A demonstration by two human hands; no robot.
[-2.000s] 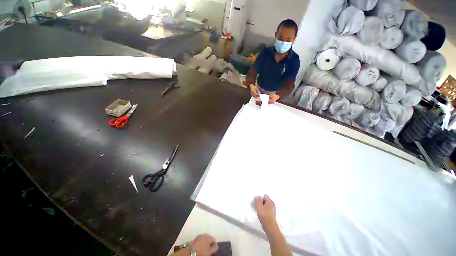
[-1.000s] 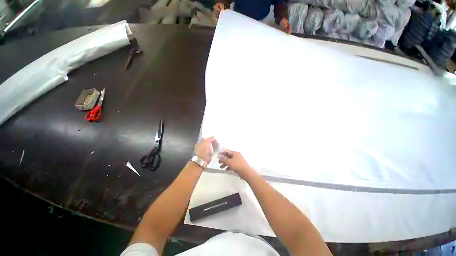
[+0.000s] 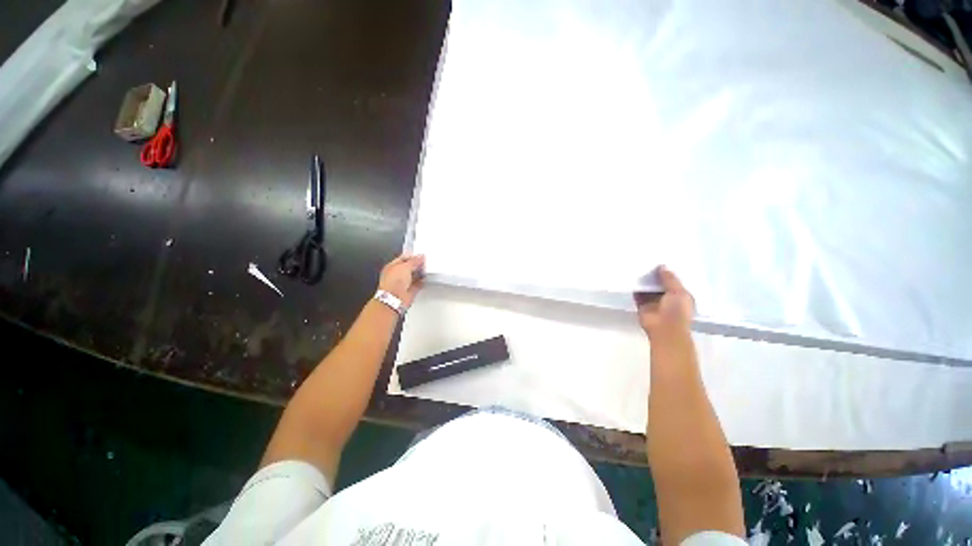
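A white fabric ply (image 3: 554, 149) covers the table from the centre to the right. My left hand (image 3: 403, 279) holds its near left corner. My right hand (image 3: 666, 304) pinches the near edge further right, with a little of the fabric lifted at the fingers. The greyish fabric edge (image 3: 533, 290) runs between my hands and on to the right. An off-white underlay (image 3: 576, 363) shows on the near side of that edge. A black bar weight (image 3: 453, 362) lies loose on the underlay, below and between my hands.
Black-handled shears (image 3: 309, 229) lie on the dark table (image 3: 235, 235) left of the fabric. Red-handled scissors (image 3: 161, 139) lie beside a small box (image 3: 141, 112). A white fabric bundle (image 3: 48, 80) is at the upper left. A thin brown strip (image 3: 914, 50) lies at the upper right. Scraps litter the green floor.
The black bar was under my left hand, then lay free. My hands met at the fabric corner, then moved apart, the right one sliding right along the edge. The view tilts down; the other person is out of view.
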